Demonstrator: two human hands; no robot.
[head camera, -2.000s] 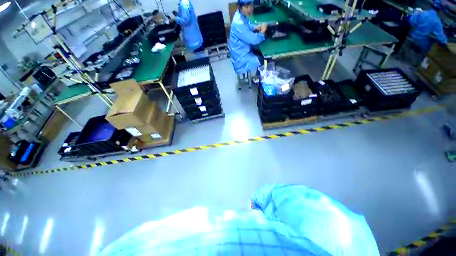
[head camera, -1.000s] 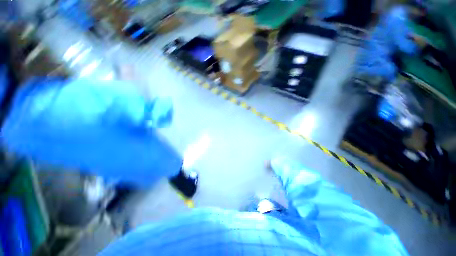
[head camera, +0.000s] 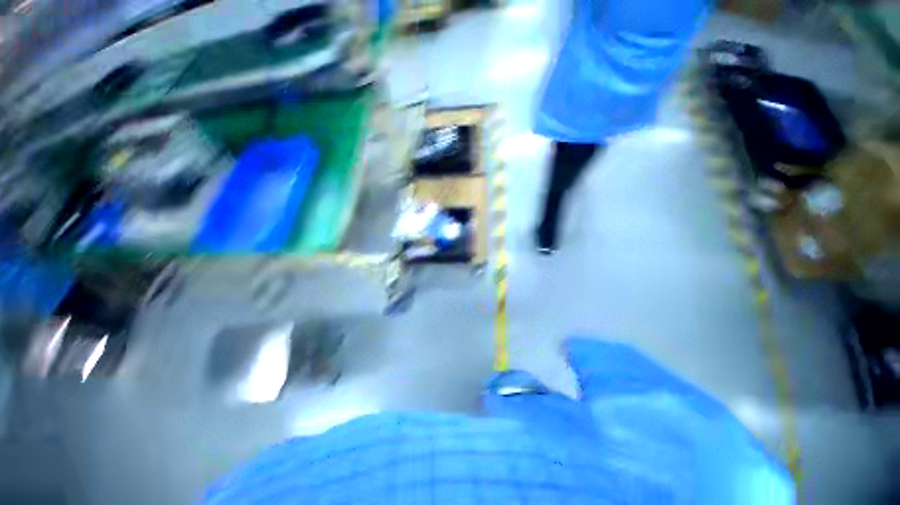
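Observation:
Neither of my hands shows; only my blue smock and right sleeve (head camera: 661, 414) are at the bottom of the view. Nearest ahead on the left is a green-matted bench (head camera: 345, 178) with a blue bin (head camera: 259, 195) lying near its corner. A blurred pale machine (head camera: 163, 163) stands on the mat left of the bin. The view is smeared by motion, so small parts cannot be told.
A person in a blue smock (head camera: 617, 79) stands or walks in the aisle ahead. Black trays (head camera: 444, 150) lie on a low board beside the yellow floor line (head camera: 501, 316). Cartons (head camera: 814, 232) and a black crate (head camera: 794, 118) are at the right.
The view has swung left from the aisle to the bench and blue bin. The person at upper left, seen a second ago as a large blue sleeve or smock, now stands upper centre-right.

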